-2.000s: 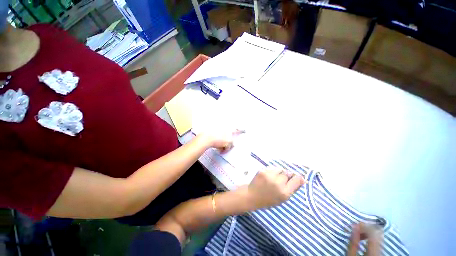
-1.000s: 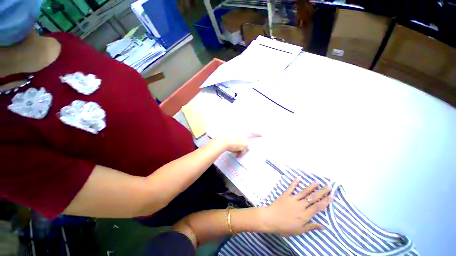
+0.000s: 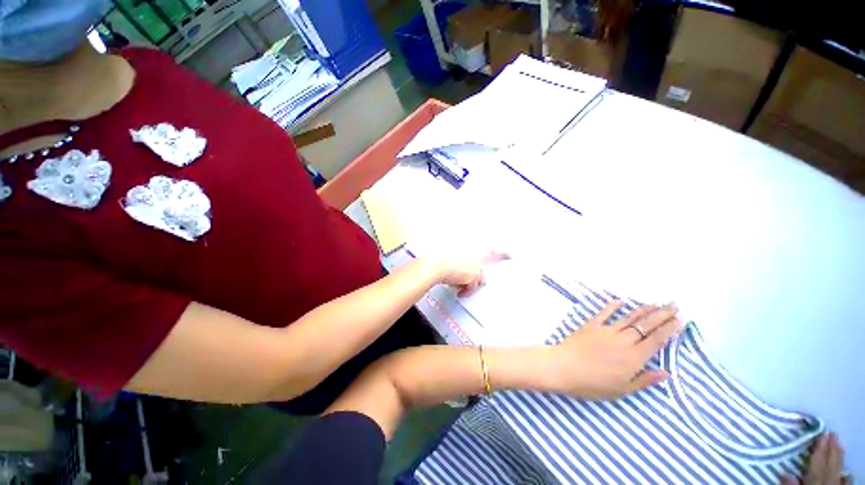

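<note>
A striped T-shirt (image 3: 607,431) in grey-blue and white lies at the near edge of the table, its neckband towards the right and part of it hanging over the edge. My left hand (image 3: 612,355), with a ring and a bracelet, lies flat on the shirt beside the neckband, fingers spread, holding nothing. My right hand (image 3: 827,464) is cut off by the lower right edge; only some fingers show by the neckband's end. A white measurement sheet (image 3: 512,294) lies left of the shirt, washed out by glare. Another person's hand (image 3: 463,275) points on it.
A person in a red top (image 3: 237,256) stands at the left. The white table (image 3: 721,208) bears a clipboard with papers (image 3: 512,109), a yellow card (image 3: 383,222) and a ruler tape (image 3: 448,317) along its edge. A red-orange bin (image 3: 379,156) stands beyond; cartons (image 3: 721,66) stand behind.
My left hand has gone from bent fingers to lying flat and has moved right towards the neckband. My right hand has moved to the lower right edge. The view has shifted.
</note>
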